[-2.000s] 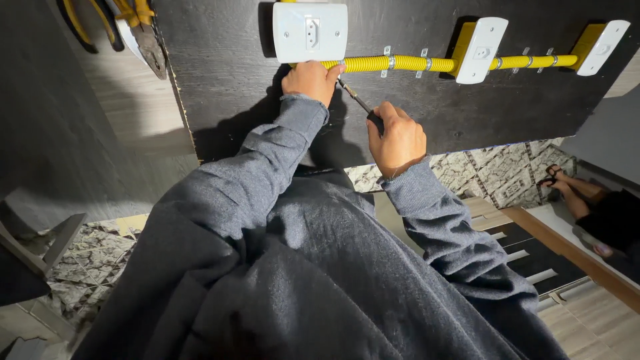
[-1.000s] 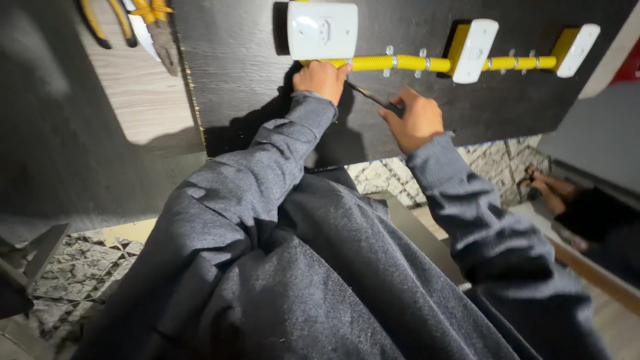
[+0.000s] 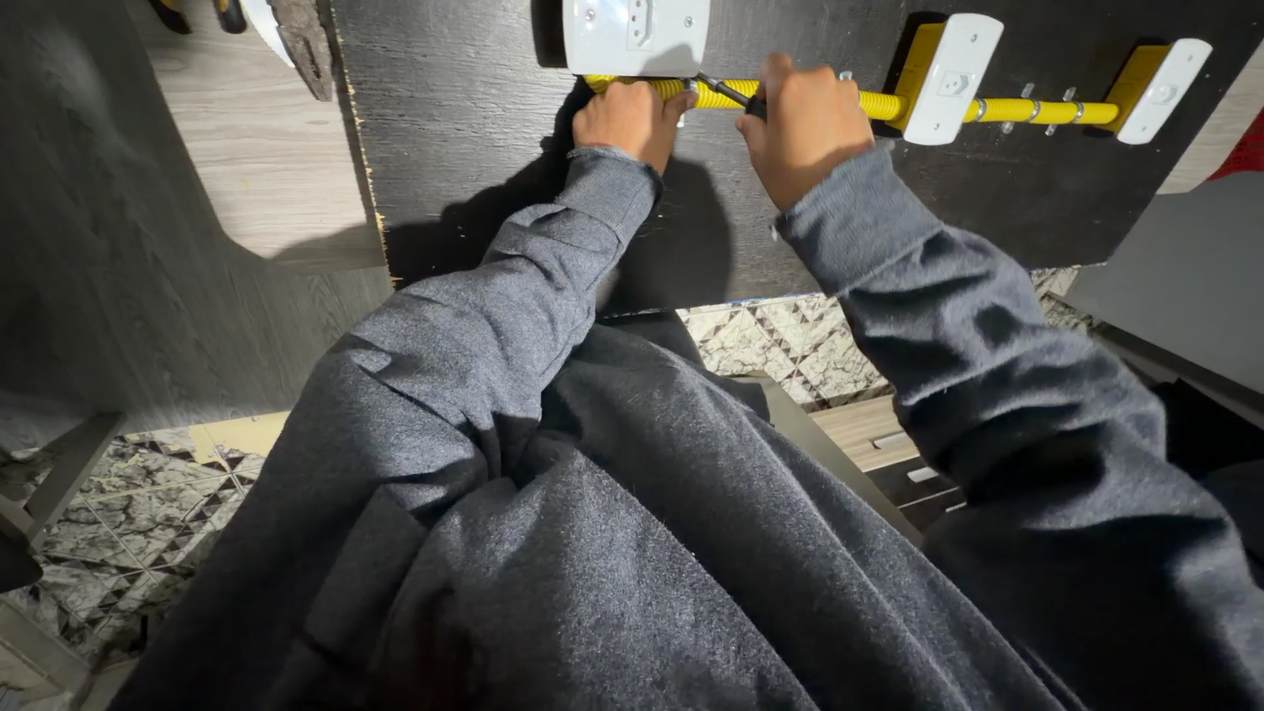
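Observation:
My left hand (image 3: 629,120) pinches the yellow corrugated conduit (image 3: 736,95) and a metal clamp (image 3: 690,94) just below a white outlet plate (image 3: 637,35). In my right hand (image 3: 805,118) is a screwdriver (image 3: 726,91); its handle is mostly hidden by the fingers and its shaft points left to the clamp. Whether the tip sits in a screw cannot be told. Along the black board (image 3: 474,128) the conduit runs right to a second yellow box with a white plate (image 3: 953,81), then to a third one (image 3: 1165,91). Metal clamps hold the right stretch.
Pliers (image 3: 301,44) with worn metal jaws lie at the upper left, beside yellow-and-black tool handles (image 3: 230,14), on a light wood-grain surface (image 3: 267,148). The board's rough left edge (image 3: 367,168) borders it. Patterned floor tiles (image 3: 790,346) show below the board.
My right hand has moved up and now lies closer to the conduit, with the screwdriver at a flatter angle. My left hand stays at the conduit below the first plate.

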